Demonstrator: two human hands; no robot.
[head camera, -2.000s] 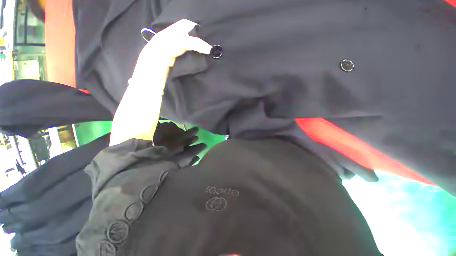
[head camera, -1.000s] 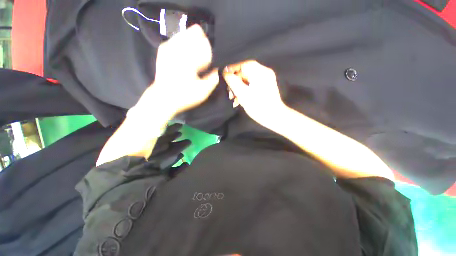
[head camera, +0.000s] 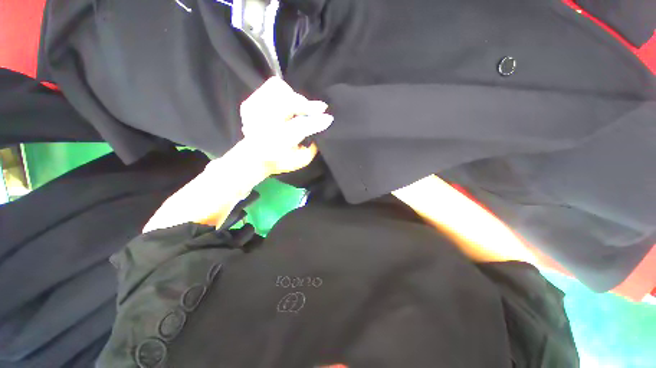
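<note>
A large dark coat (head camera: 446, 108) lies across the upper view, with a flap of its front folded over towards me. A dark round button with a shiny rim (head camera: 507, 65) sits on the coat at the upper right. My left hand (head camera: 288, 129) pinches the coat cloth at the left end of the folded flap. My right hand is hidden under the flap; only its bare forearm shows, coming from the lower right. A needle or thread cannot be made out.
Red cloth (head camera: 21, 36) shows at the table's left edge and along the right. A coat sleeve (head camera: 36, 108) lies at the left. Dark garments (head camera: 50, 251) hang at the lower left. Part of a pale hanger or tag (head camera: 259, 18) shows near the top. Green floor shows below.
My right hand has gone from beside my left hand to under the coat's front. The flap now lies folded towards me. The neck tag and button have shifted upwards in view.
</note>
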